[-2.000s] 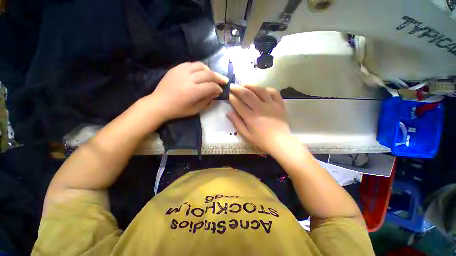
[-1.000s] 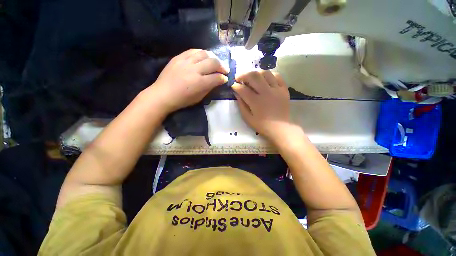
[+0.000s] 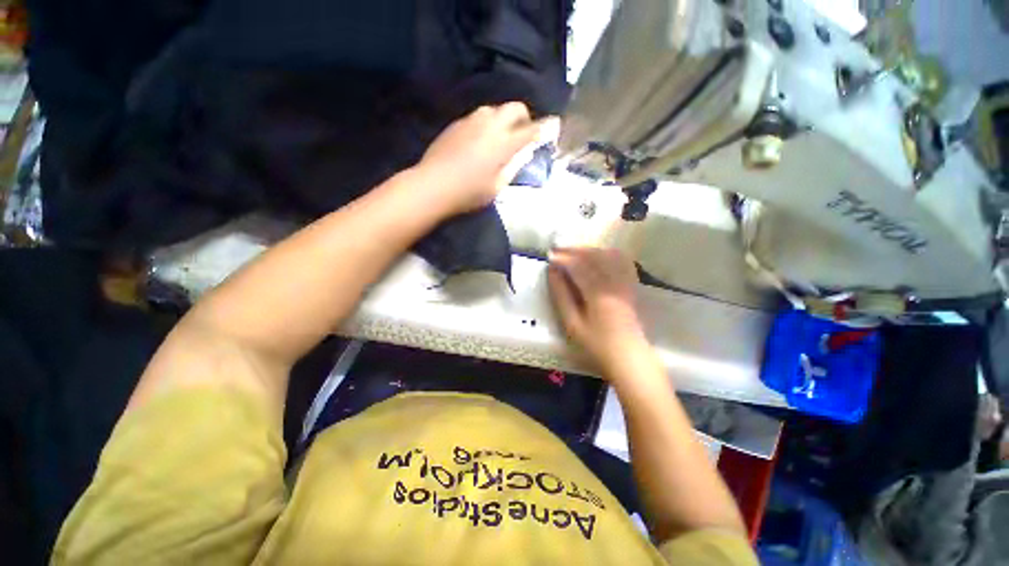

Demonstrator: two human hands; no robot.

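Note:
Black cloth (image 3: pixel 277 122) lies heaped left of the sewing machine (image 3: pixel 797 188). My left hand (image 3: pixel 484 155) is on the cloth beside the machine head, with its fingertips near the needle area. The fingers partly hide the cloth there, and a corner of it (image 3: pixel 476 241) hangs toward the front below the hand. My right hand (image 3: pixel 597 290) rests on the pale machine bed (image 3: pixel 692 243), right of the cloth and apart from it, fingers curled. I cannot see anything in it. The needle and presser foot are not clearly seen.
A ruler-marked table edge (image 3: pixel 465 345) runs in front of me. A blue tray (image 3: pixel 821 370) with a red-handled item stands to the right. Papers (image 3: pixel 736 426) and a red bin (image 3: pixel 748 486) are below the table. A grey-clothed person (image 3: pixel 924 520) is partly visible at the far right.
The view has tilted and shifted, showing more of the machine. My left hand has moved up toward the machine head. My right hand has come away from the cloth and left hand.

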